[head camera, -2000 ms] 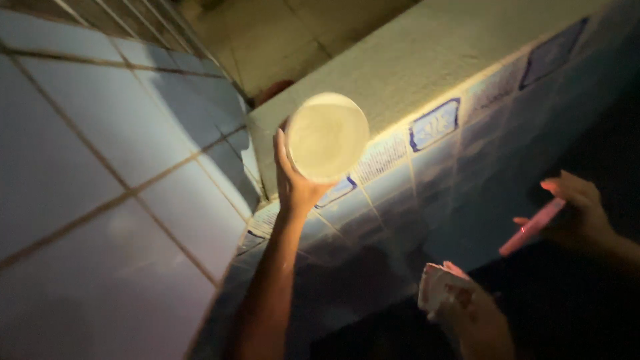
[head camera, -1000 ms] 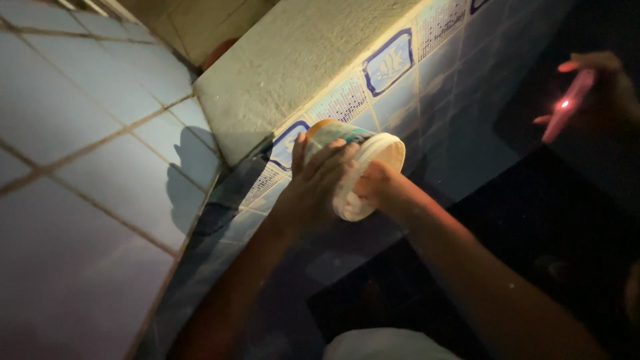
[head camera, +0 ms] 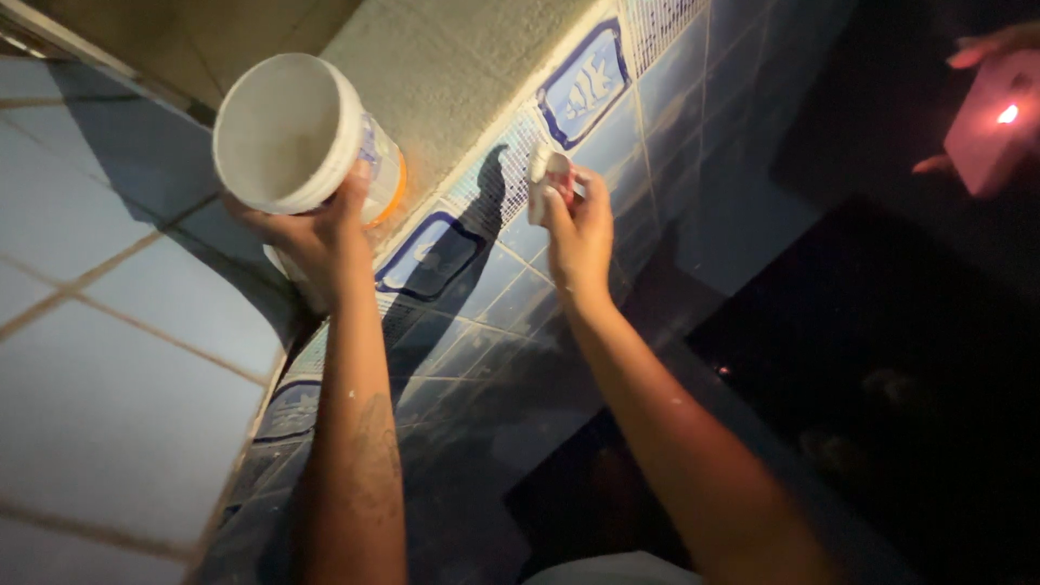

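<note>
My left hand (head camera: 313, 236) grips a white plastic tub (head camera: 280, 134) with an orange base, tilted so that its wide mouth faces the camera. The tub is over the rough ledge (head camera: 455, 65) on top of the tiled wall. In my right hand (head camera: 581, 223) is a small whitish and reddish piece (head camera: 549, 183), pinched between thumb and fingers; its kind cannot be told. That hand is in front of the mosaic border (head camera: 504, 162), between two blue-framed decorative tiles (head camera: 585, 85).
Light blue wall tiles (head camera: 146, 390) fill the left side. At the right edge another person's hand (head camera: 995, 45) holds a pinkish phone-like device (head camera: 999, 122) with a bright light. The lower right is very dark.
My right hand was in the tub's mouth one second ago; now it is out, to the right of the tub. The tub has moved up and left to the ledge in my left hand.
</note>
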